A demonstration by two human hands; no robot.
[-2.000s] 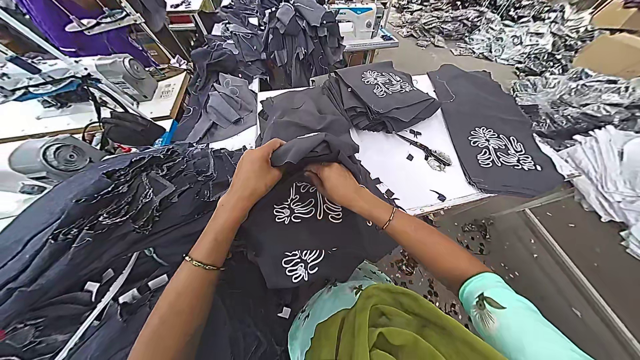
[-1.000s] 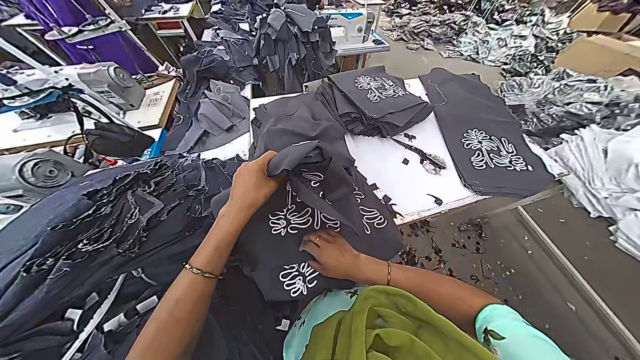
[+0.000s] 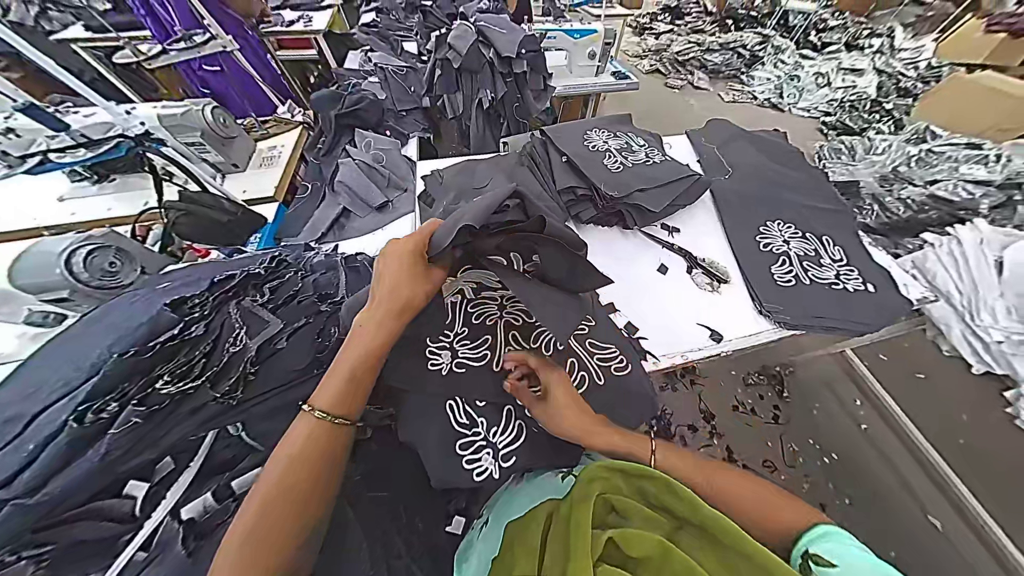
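Dark grey fabric panels with white looping embroidery [image 3: 500, 320] lie across my lap and the near table edge. My left hand [image 3: 410, 268] grips the bunched, folded-back upper part of the panels. Over the embroidery is my right hand [image 3: 544, 392], its fingers curled near the cloth; whether they pinch a thread is too small to tell. Behind the panels, a folded stack of embroidered grey pieces [image 3: 624, 172] rests on the white tabletop [image 3: 632, 288]. A flat embroidered panel stack [image 3: 800, 232] lies at its right, with a dark-handled tool [image 3: 688, 260], partly wrapped in something pale, between them.
A large heap of dark cloth [image 3: 160, 360] fills the left side. Sewing machines stand at the left [image 3: 192, 136] and at the back [image 3: 572, 48]. White cloth [image 3: 976, 296] and plastic-wrapped bundles [image 3: 896, 168] lie at the right. Dark scraps litter the floor [image 3: 744, 416].
My right hand has moved from the folded upper cloth down to the embroidery, then slightly up from the lower motif. My left hand keeps its hold, and more of the embroidered surface shows.
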